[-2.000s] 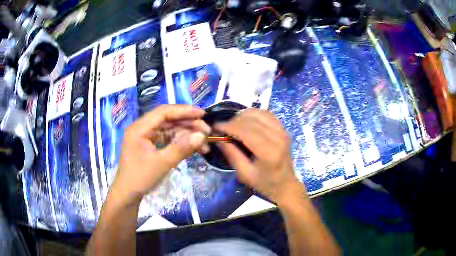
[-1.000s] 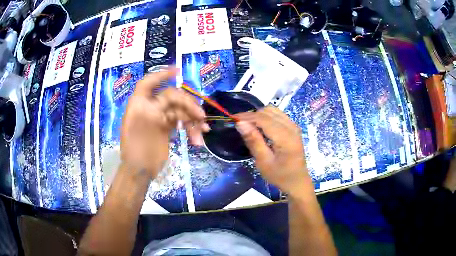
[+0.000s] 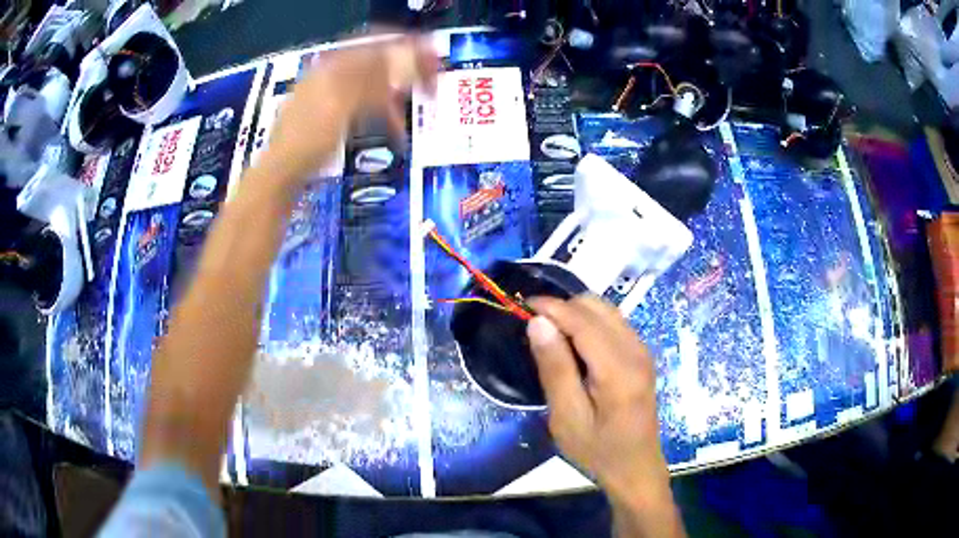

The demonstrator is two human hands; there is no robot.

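Note:
The white housing (image 3: 626,233) with its bracket arm lies on the bench in front of me, its round black opening (image 3: 494,357) facing up. My right hand (image 3: 594,384) pinches the wire harness (image 3: 486,282) over this opening. Red, yellow, orange and black wires fan out to the left from my fingers, with a small white connector (image 3: 428,227) at one end. My left hand (image 3: 394,68) is blurred and reaches over the bench at the upper left of centre, away from the wires. Whether it holds anything cannot be told.
A black camera head (image 3: 676,173) sits just behind the bracket. More black heads with loose wires (image 3: 810,110) lie at the far side. White-and-black units (image 3: 135,79) stand at the left. An orange box (image 3: 943,275) is at the right edge.
My left hand has left the wires and moved up and away toward the far side. My right hand still pinches the harness. The whole view has shifted.

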